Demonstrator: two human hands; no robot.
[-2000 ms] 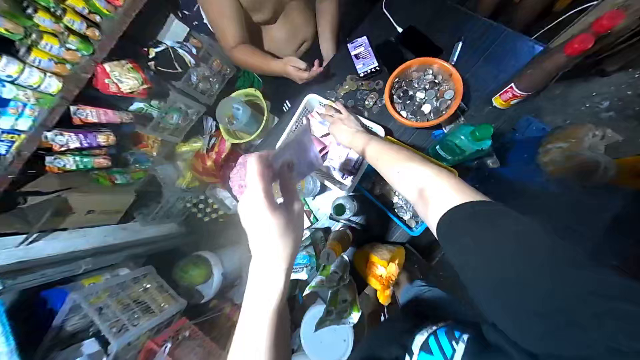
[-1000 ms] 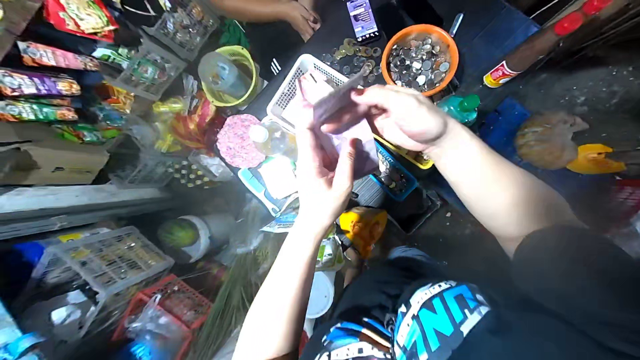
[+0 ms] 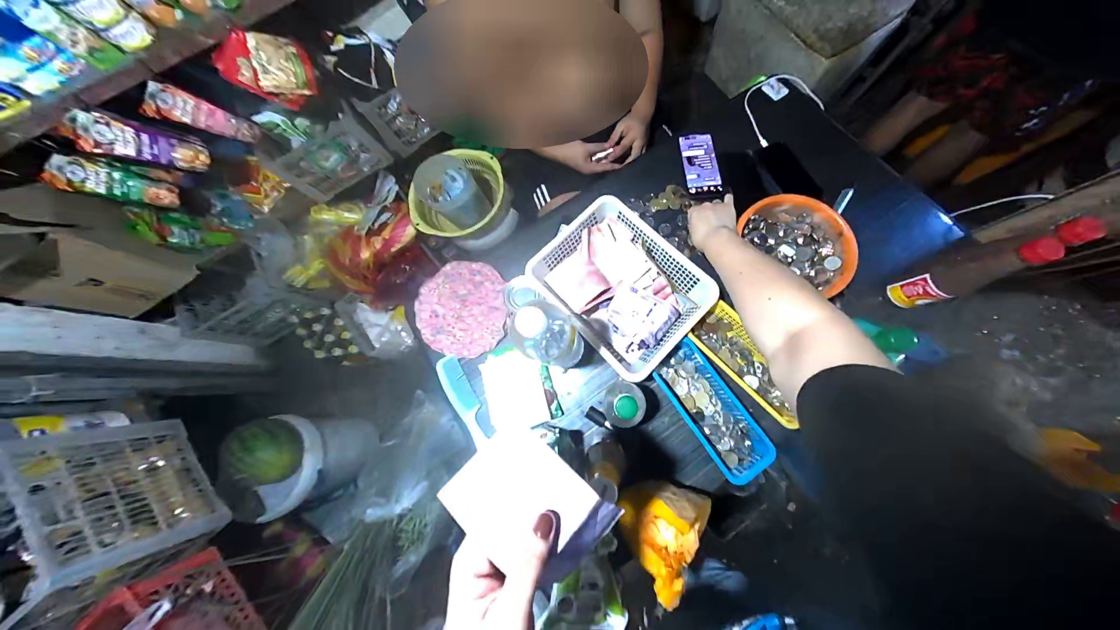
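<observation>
My left hand (image 3: 503, 560) pinches a stack of paper (image 3: 521, 490), washed out by bright light, with purplish banknotes showing under its right edge. My right hand (image 3: 713, 220) reaches to loose coins (image 3: 665, 206) on the dark table, just below a lit smartphone (image 3: 699, 164); its fingertips are too small to read. Between my hands sits a white plastic basket (image 3: 560, 302) of banknotes (image 3: 634, 311). Right of it stands an orange bowl (image 3: 849, 254) of coins. A yellow tray (image 3: 735, 325) and a blue tray (image 3: 754, 472), both holding coins, lie below my right forearm.
Across the table a person's hands (image 3: 612, 150) rest near its edge. Left of the basket are a clear bottle (image 3: 549, 332), a pink round mat (image 3: 460, 309) and a yellow basket (image 3: 500, 175). A jar with a green lid (image 3: 626, 406) stands below it. A sauce bottle (image 3: 962, 271) lies right.
My hands were together over the white basket with banknotes. They have parted: the left has moved down toward me with the paper, the right out to the coins by the phone.
</observation>
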